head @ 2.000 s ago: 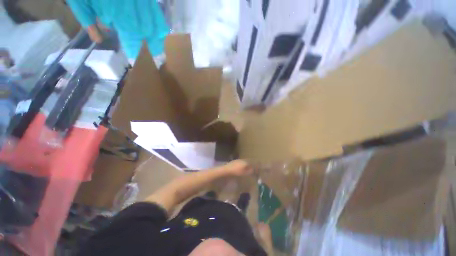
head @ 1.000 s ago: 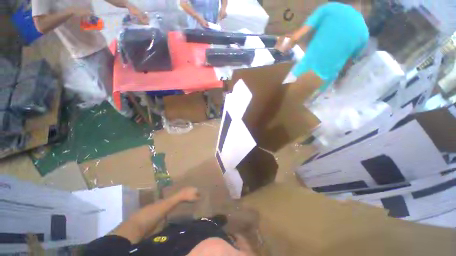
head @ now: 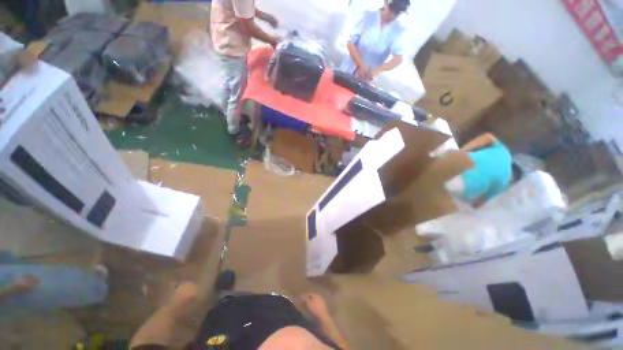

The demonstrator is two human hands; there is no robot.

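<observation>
A large white printed carton (head: 348,198) with black panels stands open on the floor ahead, its brown inside showing to the right. Another long white carton (head: 61,160) stands at the left, its lower white end (head: 167,219) on the cardboard-covered floor. My left hand (head: 183,294) is small and blurred, below that white end and apart from it; its fingers are not clear. My right hand (head: 313,302) is small and blurred beside my body, near a tan corrugated sheet (head: 389,307); contact and grip cannot be told.
A red table (head: 287,106) at the back holds dark wrapped goods, with two people beside it. A person in turquoise (head: 492,171) bends at the right near white wrapped foam (head: 499,219). White cartons (head: 505,280) lie at the right. A denim-clad limb (head: 54,284) shows at the left edge.
The view has swung toward the left, bringing in more of the left carton. My left hand has moved lower and closer to my body. My right hand now shows. The turquoise-clad person appears farther right.
</observation>
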